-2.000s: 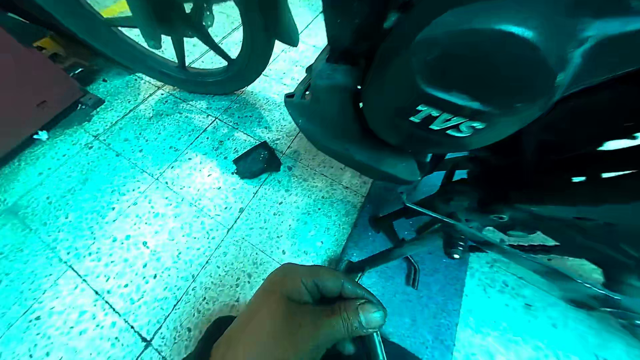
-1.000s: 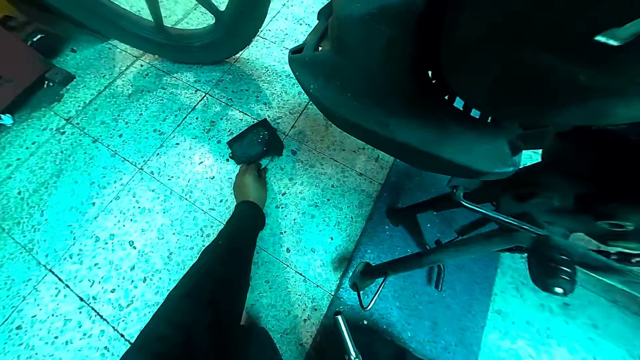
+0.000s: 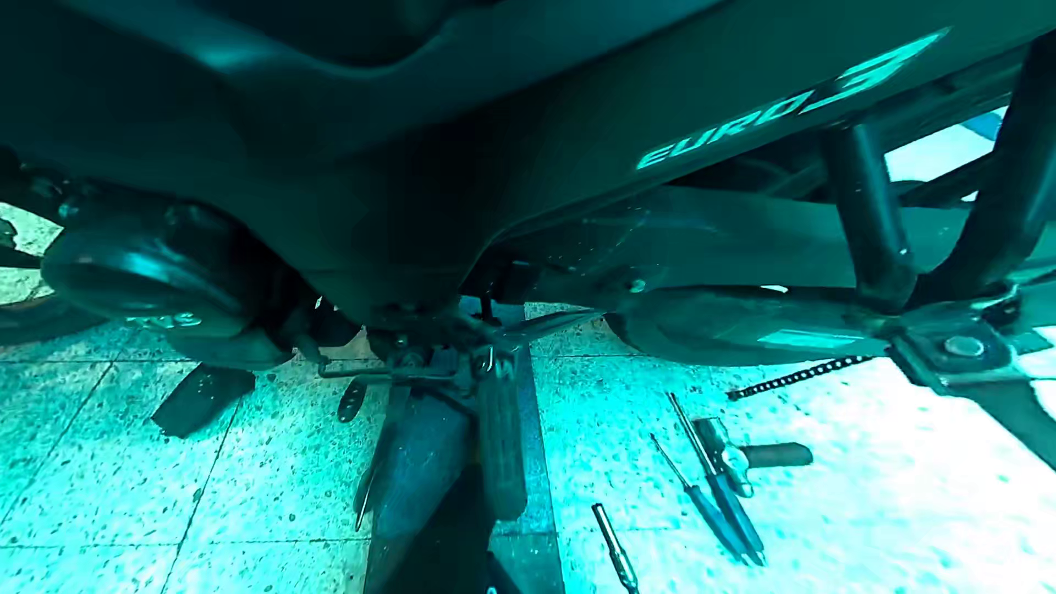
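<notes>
Neither of my hands shows in the head view at this moment. A motorcycle with a dark side panel fills the upper part. Low at the left is its rounded engine cover, and a rubber-covered footrest hangs near the middle. On the tiled floor at the left lies a dark flat piece. Right of the footrest, two screwdrivers lie side by side, close to a dark-handled hammer. Nearer the bottom edge is a metal rod-like tool.
A length of chain slants down beneath the motorcycle's chain cover. At the right, thick frame tubes and a bracket stand out. A dark blue strip runs along the floor under the footrest.
The view has swung right along the motorcycle. One second ago a hand reached to the dark piece on the floor; that hand is out of view now, and the piece still lies on the floor.
</notes>
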